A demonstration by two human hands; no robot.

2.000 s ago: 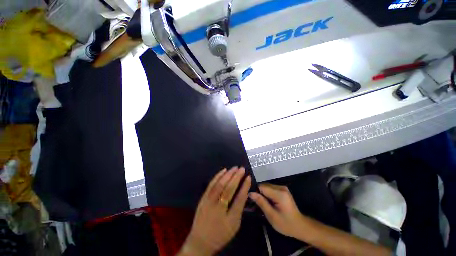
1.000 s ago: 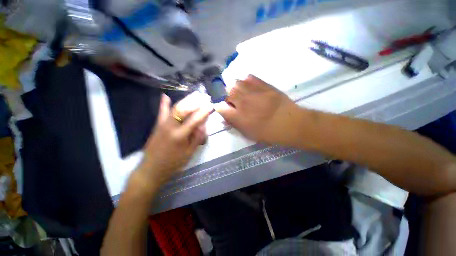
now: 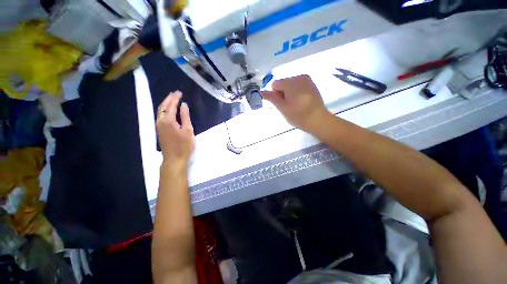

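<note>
The white sewing machine head (image 3: 261, 33) with a blue stripe stands over the table. A black fabric panel (image 3: 203, 102) lies left of and behind the needle area. My left hand (image 3: 176, 128) rests on its near edge, fingers apart. My right hand (image 3: 297, 101) is beside the presser foot area (image 3: 254, 97), fingers curled, thumb and fingertips close to the metal part; whether it pinches anything cannot be seen. A small whitish tag-like piece (image 3: 234, 148) lies on the table in front of the needle. A larger black panel (image 3: 92, 166) hangs at the left.
Black snips (image 3: 360, 81), a thin red tool (image 3: 425, 69) and a white spool (image 3: 438, 83) lie right. Black scissor handles (image 3: 496, 69) are far right. A ruler (image 3: 267, 173) runs along the front edge. A red basket (image 3: 207, 249) is below; yellow cloth (image 3: 39, 55) lies beyond left.
The black panel has moved from the front edge to behind the needle. My left hand has moved left from the needle area onto it. My right hand has shifted slightly right; the small tag-like piece now shows.
</note>
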